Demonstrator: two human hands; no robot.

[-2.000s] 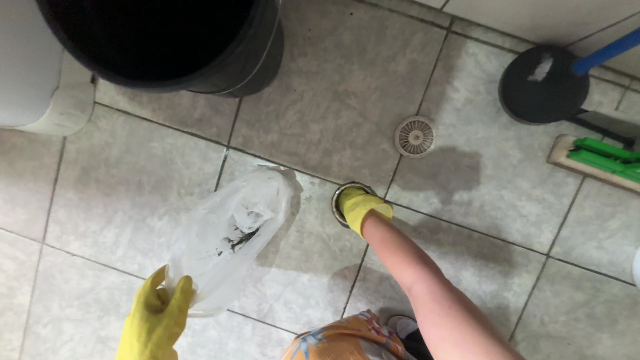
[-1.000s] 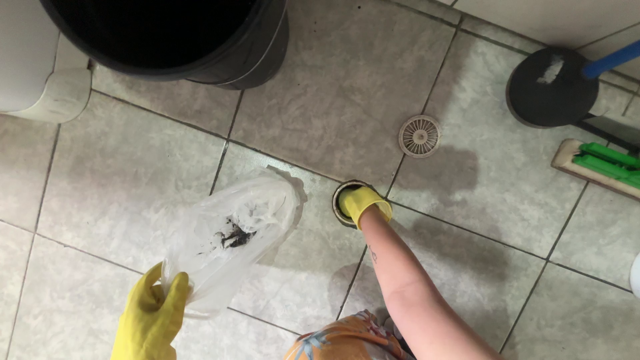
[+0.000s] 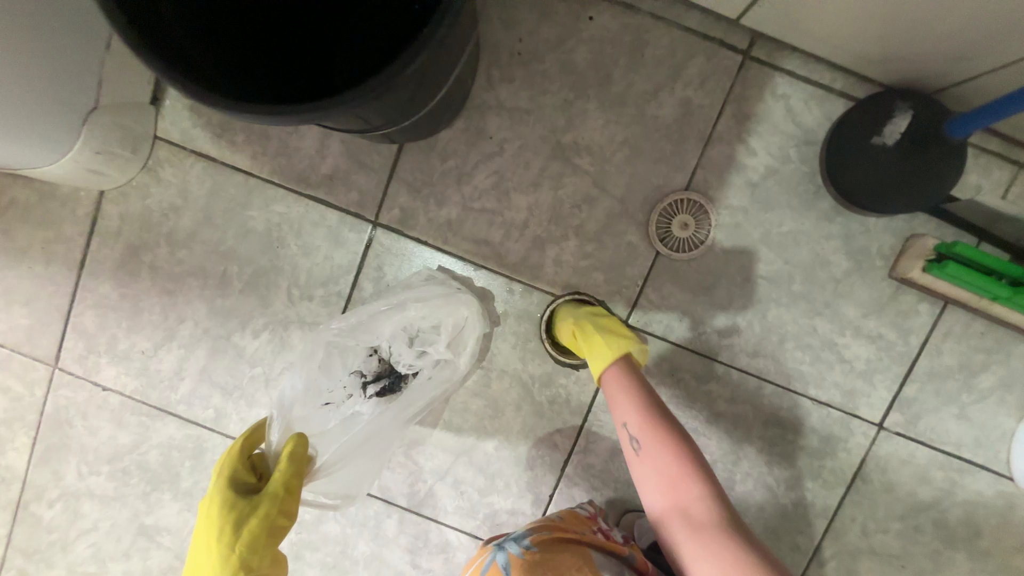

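Note:
My left hand (image 3: 252, 496), in a yellow rubber glove, grips the edge of a translucent plastic bag (image 3: 432, 360) that lies on the floor. Dark, wet-looking debris (image 3: 386, 376) shows inside the bag. My right hand (image 3: 596, 332), also gloved in yellow, reaches down into a round floor drain opening (image 3: 549, 332); its fingers are hidden inside, so I cannot tell whether they hold anything. The round slotted drain cover (image 3: 682, 225) lies on the tiles up and to the right of the opening.
A large black bucket (image 3: 432, 96) stands at the upper left, beside a whitish appliance or fixture (image 3: 120, 148). On the right are a dark round object (image 3: 868, 160) by a blue handle (image 3: 988, 112) and a green-and-cream brush or squeegee head (image 3: 960, 276). Floor tiles (image 3: 520, 144) surround the drain.
More dark debris shows in the bag than two seconds ago. My right hand is in the drain opening in all the frames, and my left hand keeps its grip on the bag.

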